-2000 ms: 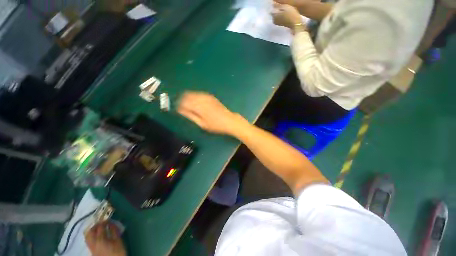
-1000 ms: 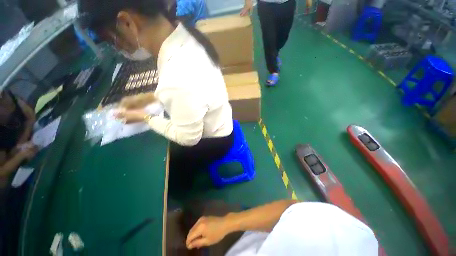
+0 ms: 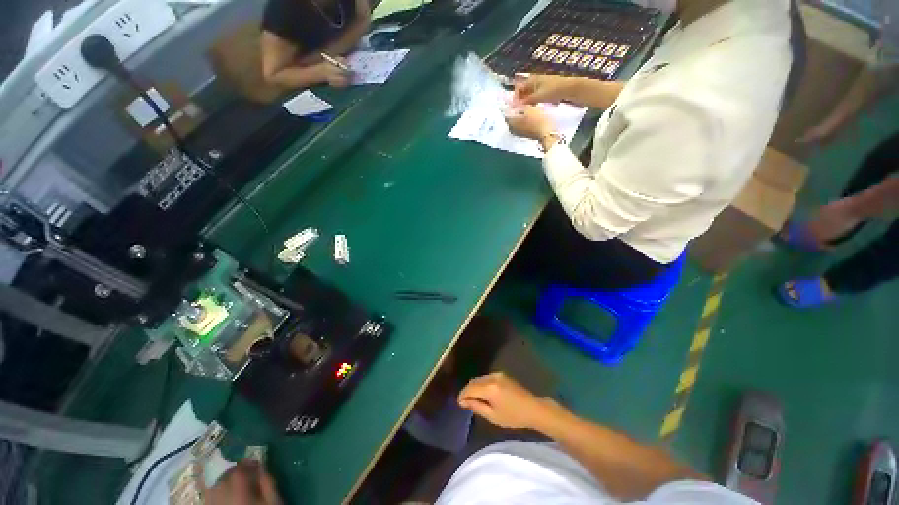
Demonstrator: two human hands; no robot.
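Observation:
My right hand [image 3: 498,400] is off the bench's front edge, over my lap, with fingers curled and nothing visible in it. My left hand [image 3: 240,483] is blurred and partly cut off at the bottom left, by pale modules [image 3: 202,462] on the white sheet [image 3: 175,437]; its grip is unclear. The black test fixture base [image 3: 271,395] stands between my hands, with red lit digits and a brass-coloured nest [image 3: 306,347]. The green board [image 3: 204,316] with a lit centre is beside the nest. Loose modules [image 3: 299,243] lie behind the base.
Black tweezers [image 3: 426,296] lie right of the base. A seated person in a cream top [image 3: 670,138] handles something over papers [image 3: 483,123], near a dark tray [image 3: 631,22] of modules. Another person writes across the bench. A blue stool [image 3: 611,321] and a walking person's legs are at right.
The view turned right, then back to the bench. My right hand has moved from above the bench near the loose modules to beyond its front edge. My left hand is lower in the picture.

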